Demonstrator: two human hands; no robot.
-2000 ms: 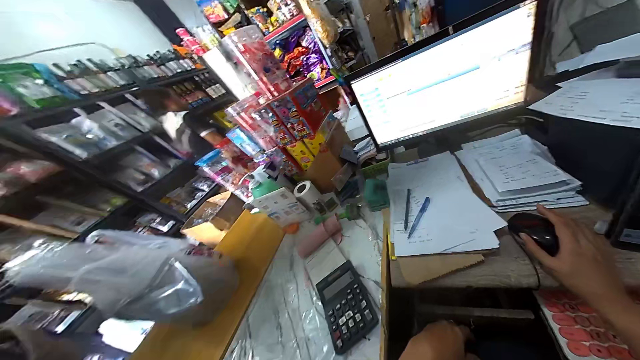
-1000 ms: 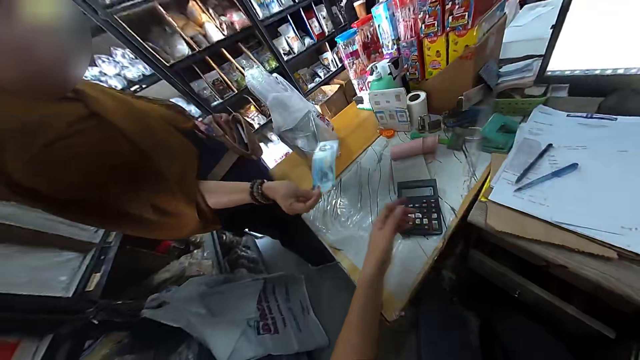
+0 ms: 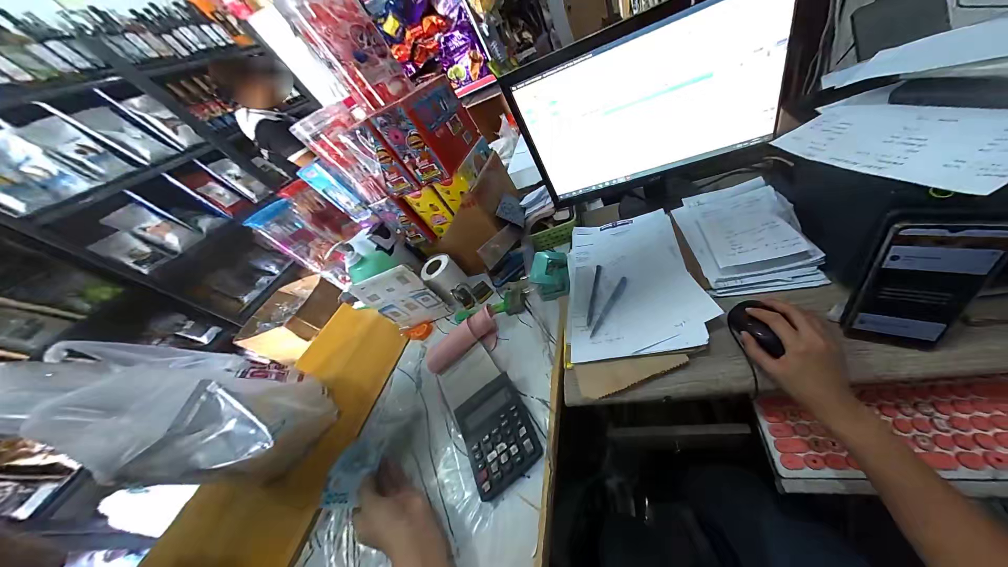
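Observation:
My left hand [image 3: 400,508] holds a blue banknote [image 3: 350,472] over the plastic-covered counter, left of a black calculator [image 3: 498,433]. The hand is somewhat blurred. My right hand [image 3: 795,354] rests on a black computer mouse [image 3: 756,327] on the wooden desk. Two pens [image 3: 608,307] lie on white papers [image 3: 642,268] between the hands. A lit monitor [image 3: 654,102] stands behind them. Below my right hand is a red-and-white keyboard [image 3: 890,433], and a tablet [image 3: 929,283] stands to its right.
A filled plastic bag [image 3: 173,417] sits on the yellow counter ledge [image 3: 354,346]. Behind the calculator are a pink roll [image 3: 461,339], a paper roll [image 3: 443,276], a teal tape dispenser [image 3: 549,274] and candy boxes [image 3: 417,157]. Another person [image 3: 272,118] stands near the shelves.
The banknote, held out by another person's hand one second ago, is now in my left hand. The view has swung right, and my right hand on the mouse shows again.

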